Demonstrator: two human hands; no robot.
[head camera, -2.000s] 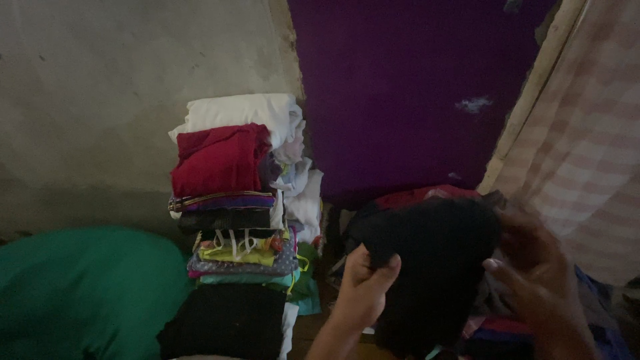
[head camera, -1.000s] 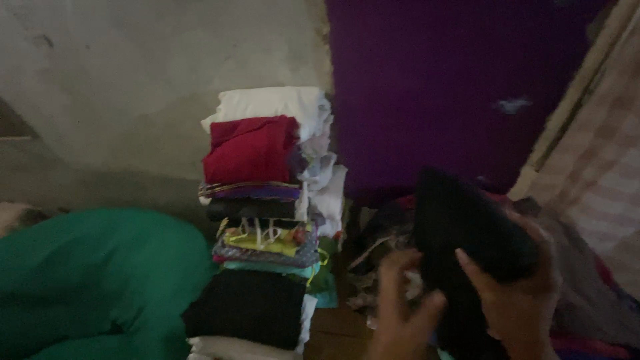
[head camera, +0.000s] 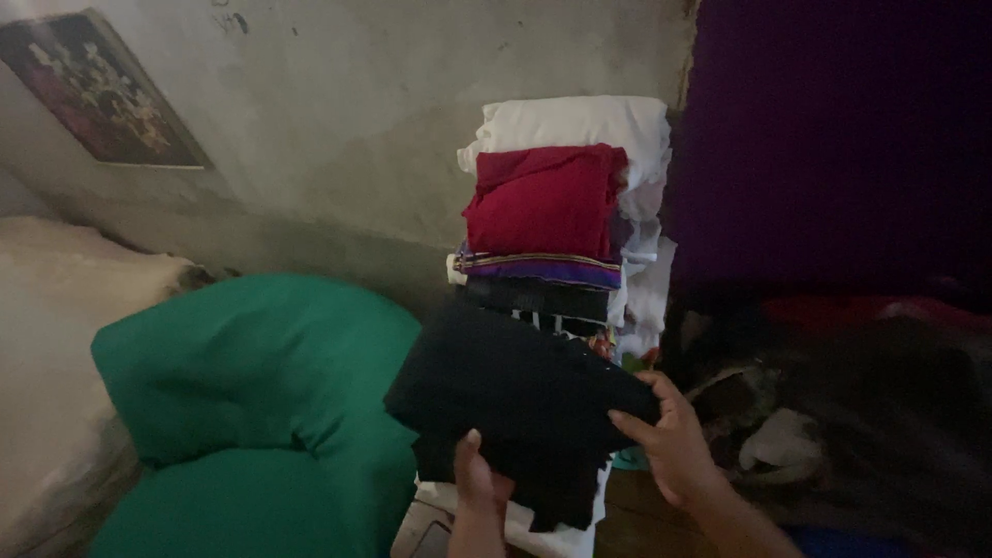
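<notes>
A folded black garment (head camera: 519, 380) is held level between my two hands, over the front of the stacked clothes. My left hand (head camera: 482, 473) grips its near edge, thumb on top and fingers underneath. At its right end my right hand (head camera: 668, 438) pinches the cloth between thumb and fingers. Under it lies another dark folded cloth (head camera: 542, 488) on white fabric. Behind stand more folded clothes: a red garment (head camera: 542, 201), a white one (head camera: 581, 120) and a purple striped one (head camera: 535, 267). The held garment hides part of the stack.
A green fabric-covered seat (head camera: 256, 372) stands left of the stack, with a pale covered surface (head camera: 70, 349) farther left. Loose dark clothes (head camera: 837, 411) are heaped at the right. A grey wall (head camera: 349, 116) with a picture (head camera: 105, 93) and a purple hanging (head camera: 837, 147) are behind.
Both hands have carried the black garment from the loose clothes at the right to the front of the folded stack. The view has swung left.
</notes>
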